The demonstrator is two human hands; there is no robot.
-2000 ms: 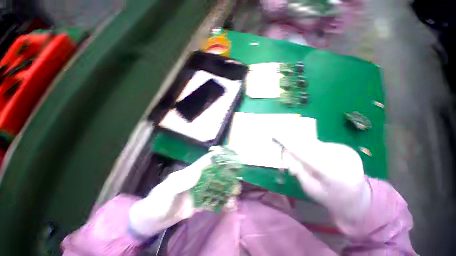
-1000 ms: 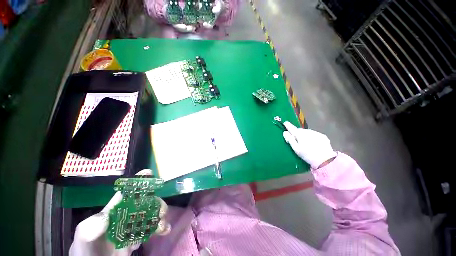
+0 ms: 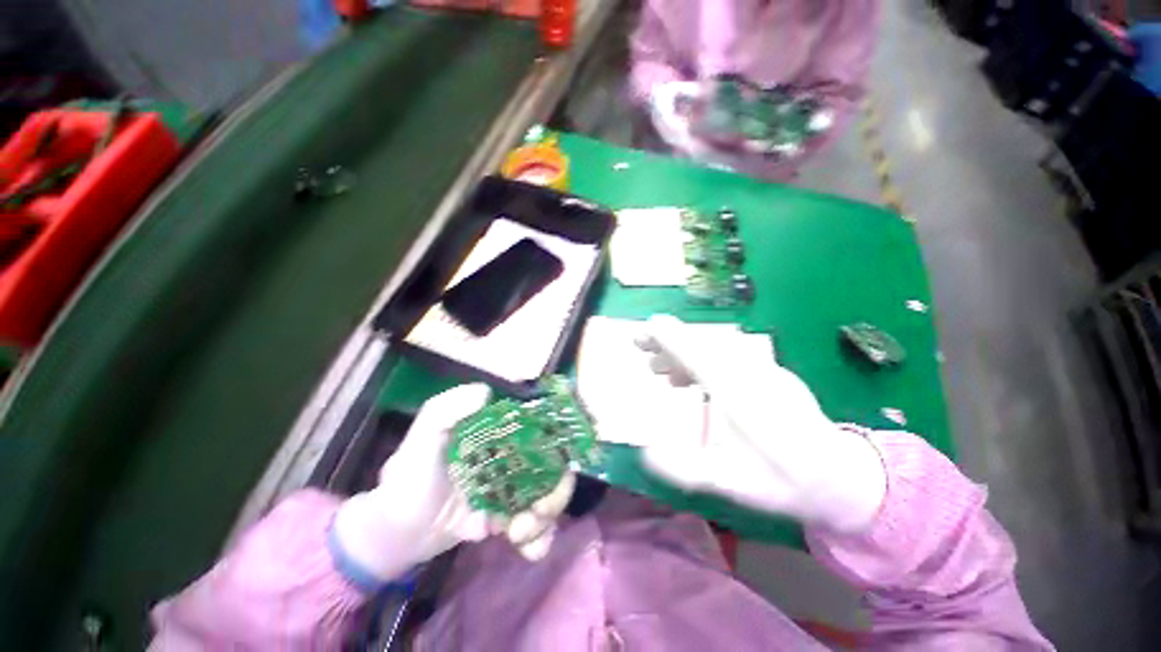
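A green circuit board (image 3: 516,452) with small dark parts is in my gloved left hand (image 3: 410,494), low in front of my body, its face turned up. My gloved right hand (image 3: 764,439) is over the white paper sheet (image 3: 611,363) to the right of the board, not touching the board. Its fingers hold a thin dark tool, likely the tweezers (image 3: 665,362), blurred. The pen (image 3: 705,414) shows as a thin line beside my right fingers, partly hidden.
The black tray (image 3: 592,229) with a smartphone (image 3: 503,283) is left, near the tape roll (image 3: 535,166). A board panel (image 3: 719,259) and small board (image 3: 872,344) lie on the green table. The conveyor (image 3: 255,293) carries a small item. A coworker (image 3: 764,51) holds boards opposite.
The view has swung left, showing the conveyor again. My right hand has come back from the table's right edge to over the paper. My left hand still holds the board, now tilted differently.
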